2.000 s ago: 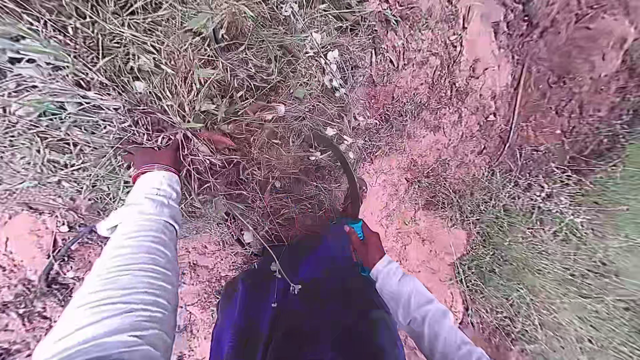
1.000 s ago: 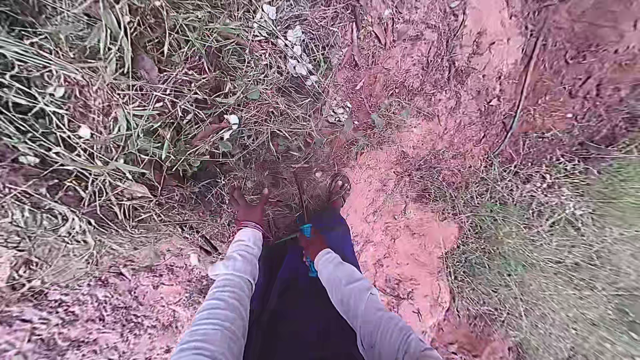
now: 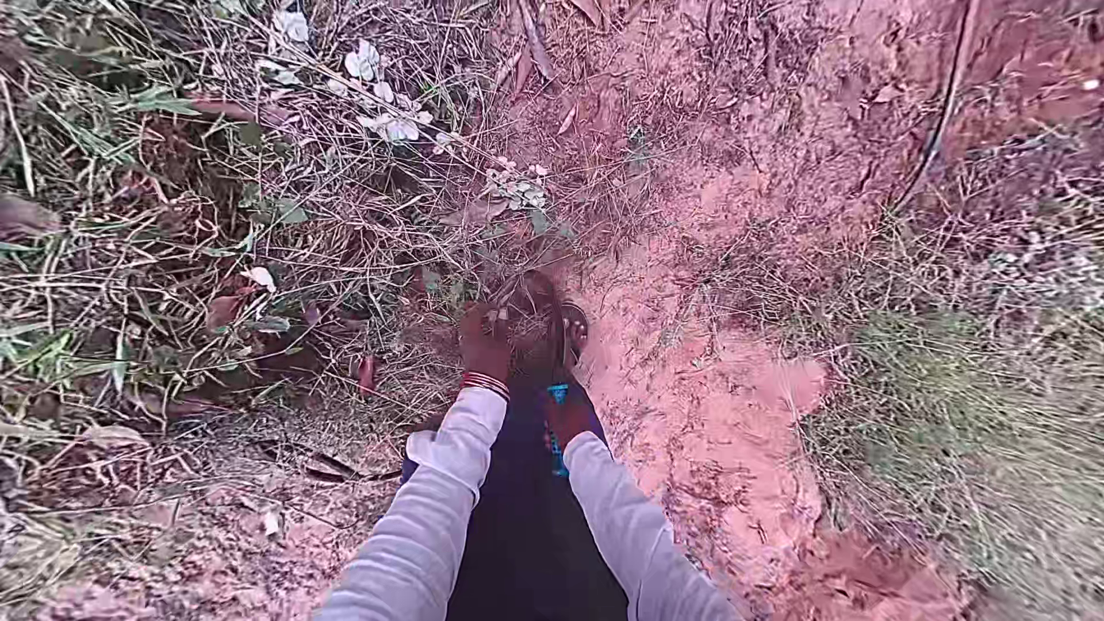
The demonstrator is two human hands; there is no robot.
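My right hand (image 3: 567,419) is closed around the turquoise handle of a sickle (image 3: 558,393), low in front of my dark clothing. The curved dark blade points away from me, beside my sandalled foot (image 3: 573,328). My left hand (image 3: 485,347), with red and white bangles at the wrist, is just left of the blade, among dry grass (image 3: 379,250). Its fingers are blurred against the brown ground, so whether they hold any stems cannot be told.
Tangled grass and weeds with pale leaves (image 3: 392,121) cover the left side. Bare reddish soil (image 3: 690,414) runs along the right of my feet, with a green grass patch (image 3: 949,414) beyond it. A dark thin stick or hose (image 3: 947,103) lies at upper right.
My left hand has come from the grass at far left to near the sickle. The sickle blade, earlier curving up and left, now points away from me beside my foot.
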